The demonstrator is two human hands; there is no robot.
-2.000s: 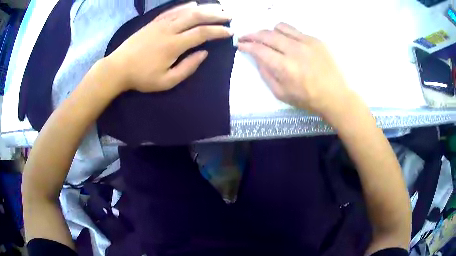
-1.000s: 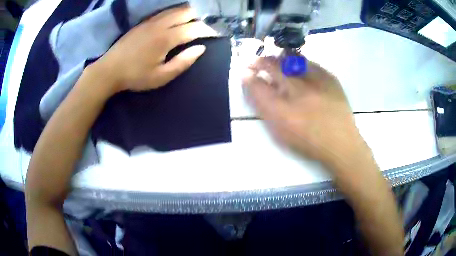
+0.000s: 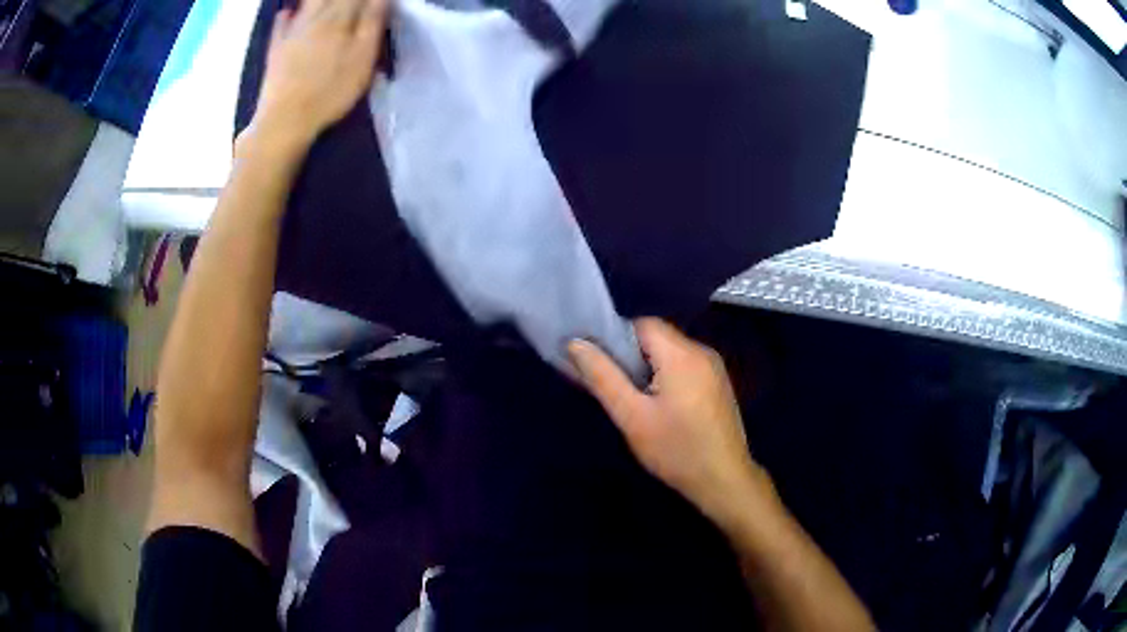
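Observation:
A large dark garment panel point(image 3: 717, 136) lies over the white table and reaches its front edge. A pale grey flap of cloth point(image 3: 476, 185) runs down across it from the top. My right hand point(image 3: 674, 407) pinches the lower end of the pale flap between thumb and fingers, at the table's front edge. My left hand point(image 3: 324, 56) lies at the top left on dark cloth beside the pale flap, its fingertips near the picture's top edge. Whether it grips the cloth cannot be told.
A measuring tape point(image 3: 915, 309) runs along the front edge of the white table point(image 3: 989, 185). Dark and pale cloth pieces point(image 3: 309, 494) hang below the table at left, with more bundled cloth point(image 3: 1063, 494) at right. A blue basket point(image 3: 97, 383) stands at far left.
The view has shifted left and the machine parts have left it. My right hand has moved from near the needle to the front edge and taken hold of the pale flap. My left hand has moved up.

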